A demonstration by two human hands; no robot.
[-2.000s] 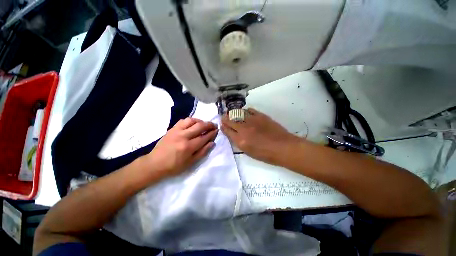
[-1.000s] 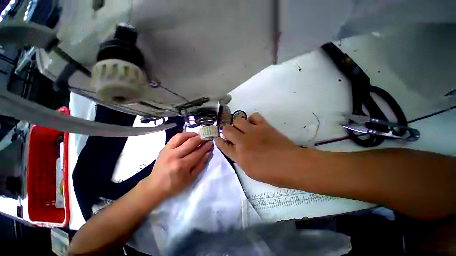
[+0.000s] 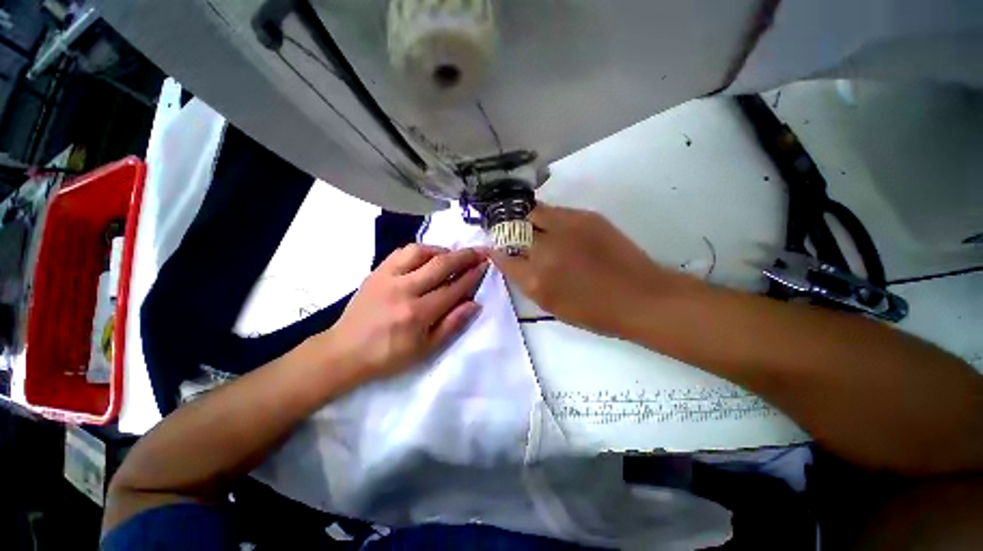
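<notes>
White lining point(image 3: 442, 404) lies below the needle area and drapes over the table's front edge. My left hand point(image 3: 404, 307) lies on it, fingertips pressing the cloth just below the thread tension dial point(image 3: 511, 235). My right hand point(image 3: 582, 269) is at the lining's right edge, its fingertips close to my left ones and partly hidden by the dial. Dark navy facing point(image 3: 210, 258) curves in a wide band on the left and runs towards the needle. The sewing machine head point(image 3: 604, 65) stands above my hands. The needle and presser foot are not clearly visible.
A red plastic basket point(image 3: 67, 393) is left of the table, with white items inside. Black shears point(image 3: 803, 194) lie right of the needle, silvery snips point(image 3: 835, 285) across their handles. A printed ruler point(image 3: 658, 406) runs along the front table edge.
The view swung in close to the machine head and back again. Both hands stay at the cloth near the needle; my right fingertips are now more hidden behind the dial.
</notes>
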